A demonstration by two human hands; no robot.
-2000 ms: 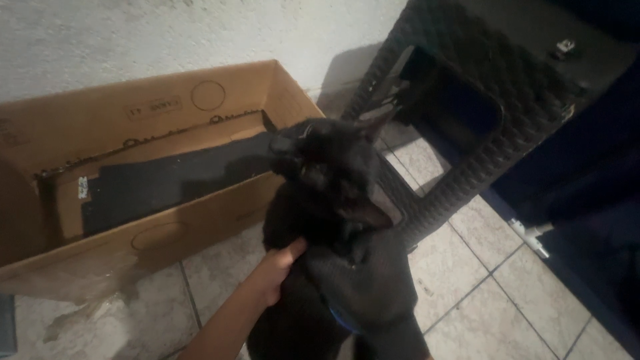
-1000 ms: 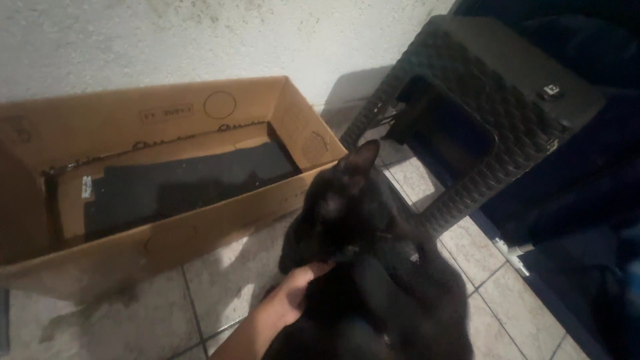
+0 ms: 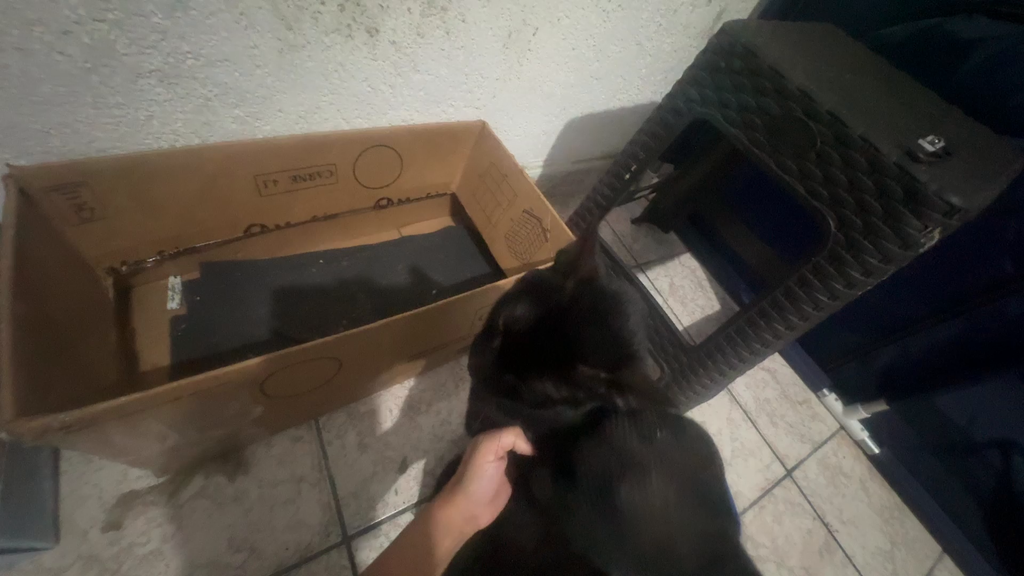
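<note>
A black cat [image 3: 592,448] fills the lower middle of the head view, its back toward me and its head near the box's right corner. My left hand [image 3: 488,472] comes in from the bottom and rests against the cat's left side near the neck. The thumb side shows, while the other fingers are hidden by dark fur, so how far they close cannot be told. My right hand is not in view. Left of the cat stands an open cardboard box [image 3: 152,400] with a dark sheet [image 3: 344,288] lying on its bottom.
A dark woven-pattern plastic stool [image 3: 752,160] stands at the right, close to the cat. Behind the box is a rough white wall [image 3: 320,64]. The floor [image 3: 256,504] is tiled. A white fitting [image 3: 852,420] is low on the dark blue surface at right.
The cat's head, raised with its face partly showing two seconds ago, is now turned toward the box and stool. My left hand stays against the cat.
</note>
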